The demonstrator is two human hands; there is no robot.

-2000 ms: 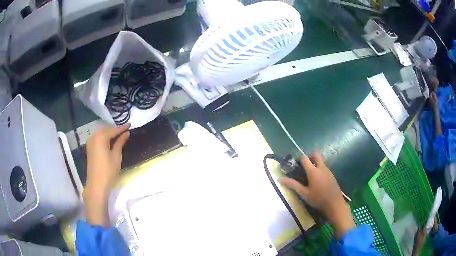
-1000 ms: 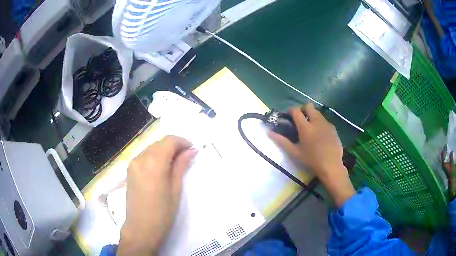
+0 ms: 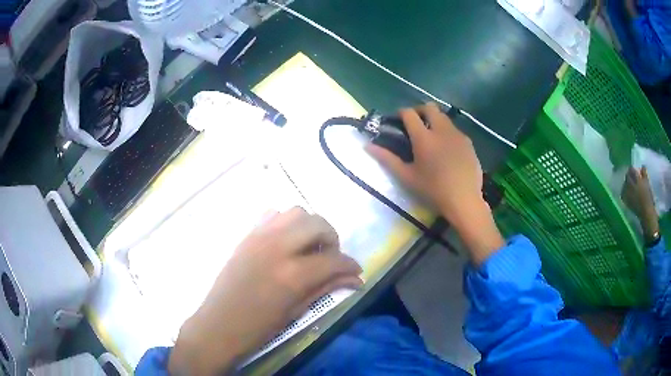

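A flat white cover panel (image 3: 199,213) lies on the white work mat (image 3: 302,84) with yellow edges. My left hand (image 3: 283,268) is over the panel's near part, fingers curled downward and slightly blurred; whether it pinches something small cannot be told. Rows of vent holes show beside it. My right hand (image 3: 438,158) is closed around the black electric screwdriver (image 3: 391,136), at the mat's right edge. Its black cord (image 3: 360,180) curves from the rear end over the mat. The screwdriver's bit is hidden.
An open bag of black rings (image 3: 110,88), a dark tray (image 3: 140,158), a white wad (image 3: 221,111) and a marker pen (image 3: 254,101) lie beyond. White projector units (image 3: 44,272) stand left, a fan (image 3: 213,37) at the back, a green crate (image 3: 581,191) right. Another person's hand (image 3: 640,198) is at the crate.
My left hand has moved from the ring bag across the panel to its near edge. My right hand still holds the screwdriver. The camera view has shifted, so the bag and fan sit further up and left.
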